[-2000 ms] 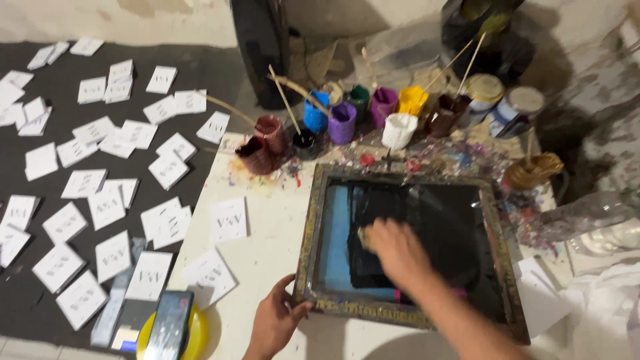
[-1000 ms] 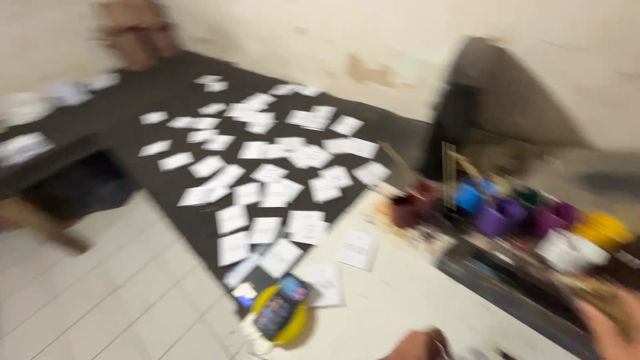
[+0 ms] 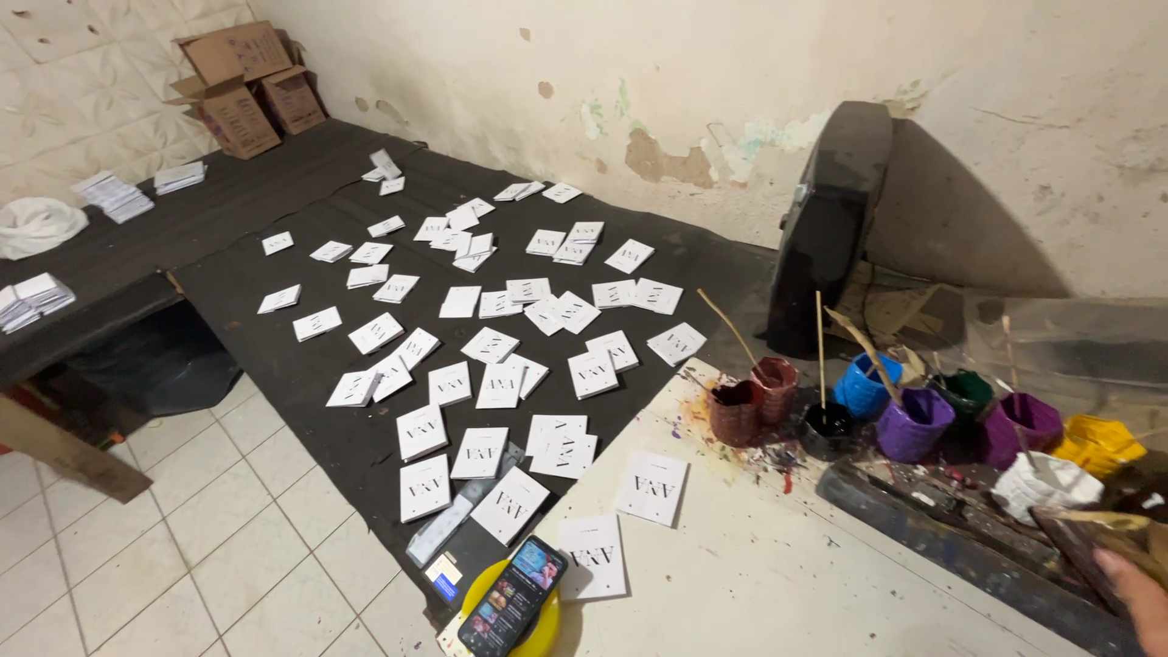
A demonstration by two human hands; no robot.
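Observation:
Part of my right hand point(image 3: 1138, 593) shows at the right edge, its thumb against a wooden-handled squeegee point(image 3: 1072, 547); the other fingers are out of frame. Beneath and beside it, the dark, ink-stained frame of a printing screen point(image 3: 922, 525) lies tilted across the view on the white table. Cups of paint stand behind the frame, among them a white cup point(image 3: 1045, 484), a purple cup point(image 3: 912, 424) and a black cup point(image 3: 827, 429), several with sticks in them. My left hand is not in view.
Many white printed cards point(image 3: 500, 385) lie spread on a black-covered table point(image 3: 301, 365). Two more cards point(image 3: 651, 488) lie on the white table point(image 3: 730, 584), near a phone point(image 3: 514, 598) on a yellow round object point(image 3: 547, 630). Cardboard boxes point(image 3: 239, 119) and card stacks point(image 3: 114, 196) stand farther back.
The view has swung left toward the cards. My left hand, at the screen frame's corner two seconds ago, has left the view. My right hand, earlier over the screen's middle, now shows at the right edge.

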